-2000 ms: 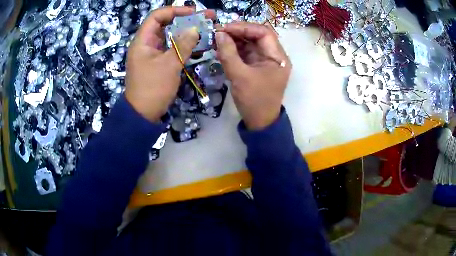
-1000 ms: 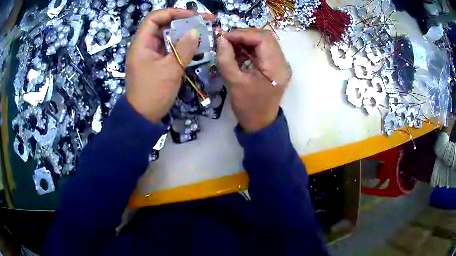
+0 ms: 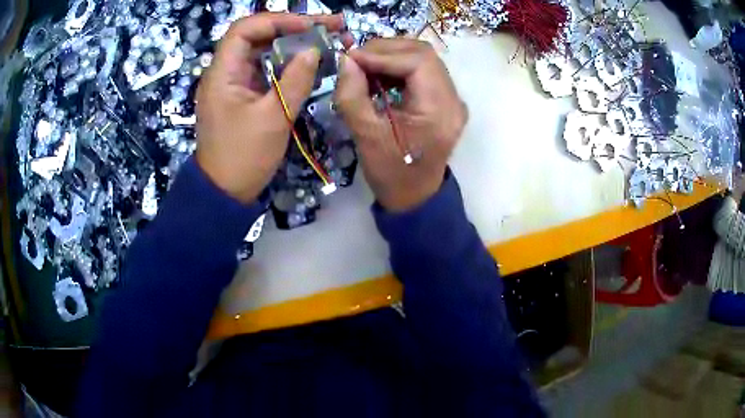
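My left hand (image 3: 245,110) grips a squarish grey board (image 3: 294,51), thumb on its face, fingers behind. A yellow lead (image 3: 292,122) with a red and a dark strand hangs from the board's left edge, its white plug (image 3: 328,188) free below. My right hand (image 3: 408,110) pinches a thin red lead (image 3: 392,122) at the board's right edge. The red lead's other end hangs across the palm with a small white plug (image 3: 409,158). Fingertips hide the held plug and the socket, so I cannot tell whether it is seated.
A large heap of unwired boards (image 3: 106,147) covers the left. Wired boards (image 3: 584,135) lie at the right. The red lead bundle (image 3: 535,24) is at the back, with yellow leads (image 3: 445,10) beside it. The table's yellow edge (image 3: 327,302) runs in front; a red stool (image 3: 633,273) stands lower right.
The red lead's free end has swung down and left across my right palm. The board looks darker and more tilted. Both hands have shifted slightly left, still holding the same things.
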